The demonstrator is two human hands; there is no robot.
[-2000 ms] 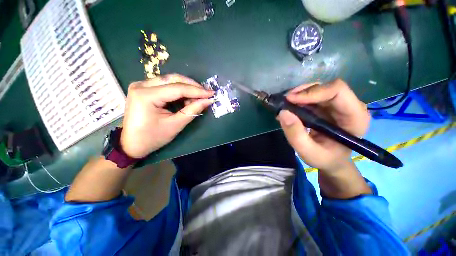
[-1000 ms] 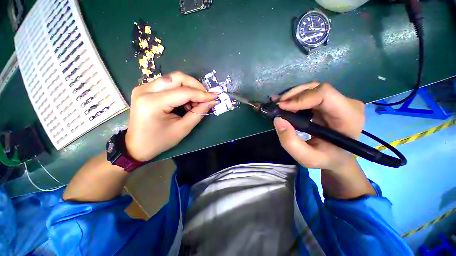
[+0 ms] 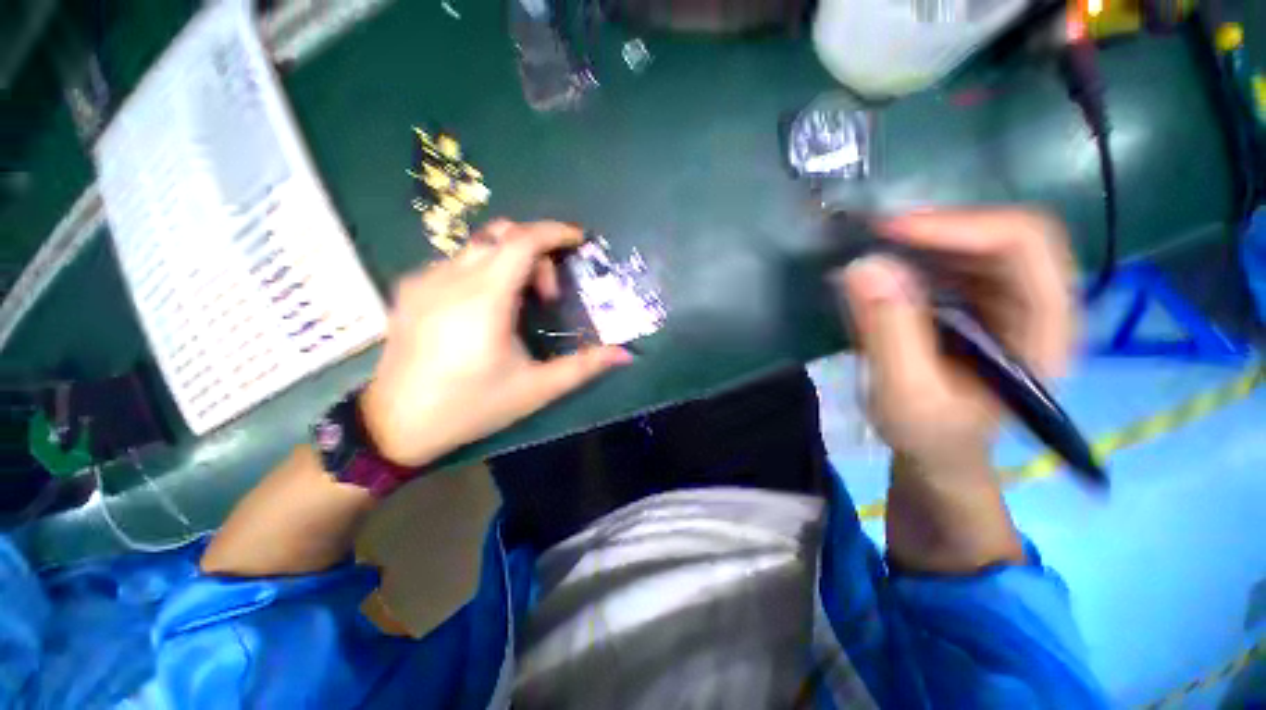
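The circuit board (image 3: 619, 297), small and whitish-silver, lies on the dark green bench top. My left hand (image 3: 479, 333) is at its left side, thumb and index finger spread to its lower and upper edges, seeming to grip it. A thin pale wire shows near the palm; what holds it is hidden. My right hand (image 3: 958, 319), blurred, holds the black soldering iron (image 3: 1020, 395) to the right, away from the board. The iron's tip is too blurred to make out.
A white sheet with rows of small parts (image 3: 229, 229) lies left. Yellow-gold bits (image 3: 449, 187) lie beyond my left hand. A wristwatch (image 3: 829, 140), a white tub (image 3: 902, 42), a dark-grey piece (image 3: 549, 56) and a black cord (image 3: 1104, 180) are farther back.
My left thumb and index finger have parted from their pinch and spread to the board's edges. My right hand has drawn the iron away to the right. The whole view has shifted.
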